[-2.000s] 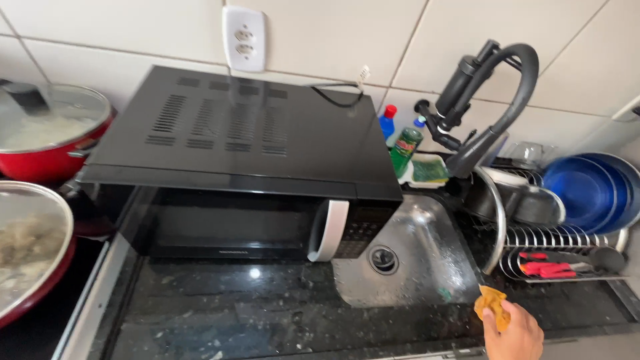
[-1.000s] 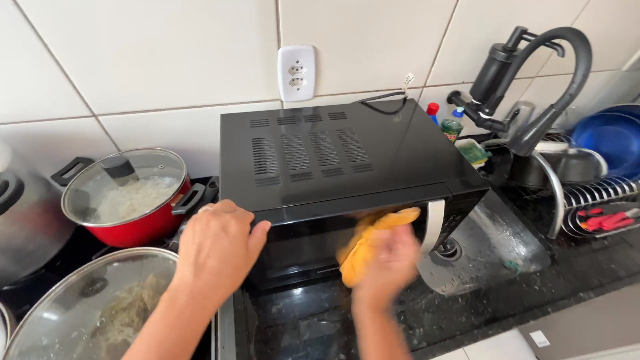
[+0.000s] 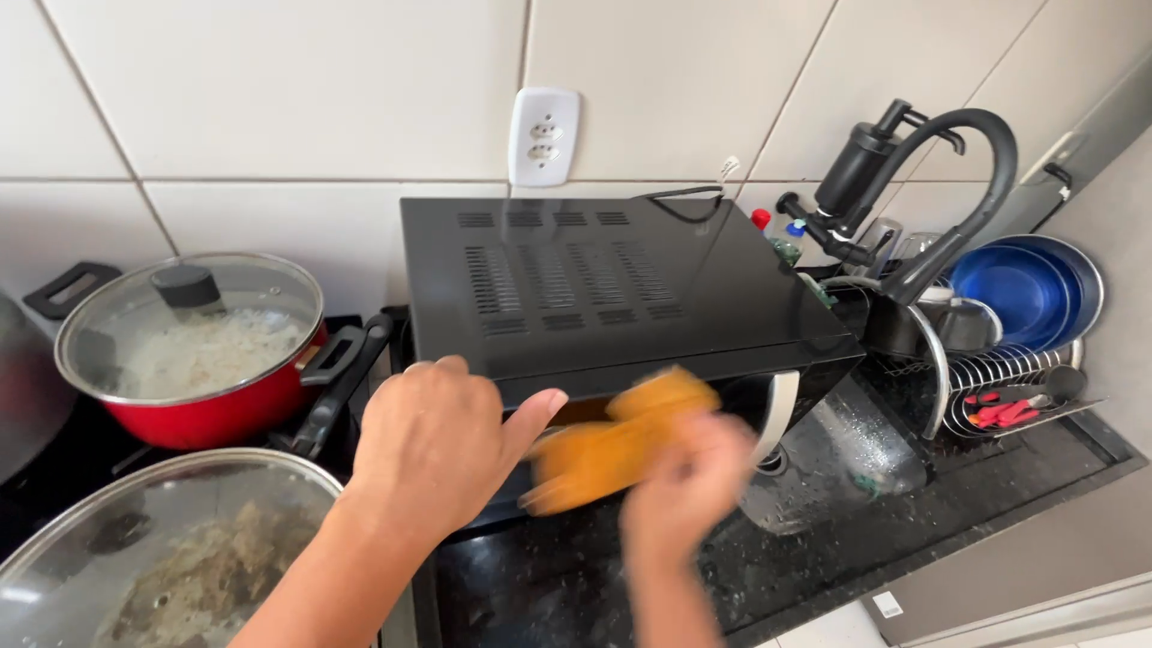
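Note:
A black microwave oven (image 3: 594, 288) stands on the dark stone counter, its front toward me. My left hand (image 3: 432, 441) rests at its front left corner with the thumb out to the right; whether the fingers grip the edge is hidden. My right hand (image 3: 688, 486), blurred, holds an orange-yellow cloth (image 3: 612, 441) against or just before the microwave's front. The pale door handle (image 3: 777, 416) is just right of that hand. The cloth and both hands hide much of the door.
Left on the stove are a red pot (image 3: 198, 418) with a glass lid and a larger glass-lidded pan (image 3: 180, 558). To the right lie the steel sink (image 3: 837, 459), a black faucet (image 3: 981, 135) and a wire dish rack (image 3: 940, 378) with blue bowls. A wall outlet (image 3: 544, 137) is behind the microwave.
Two seconds ago my right hand held the cloth by the sink's front edge; it has since moved left to the microwave's front. My left hand has come into view. The view has swung left.

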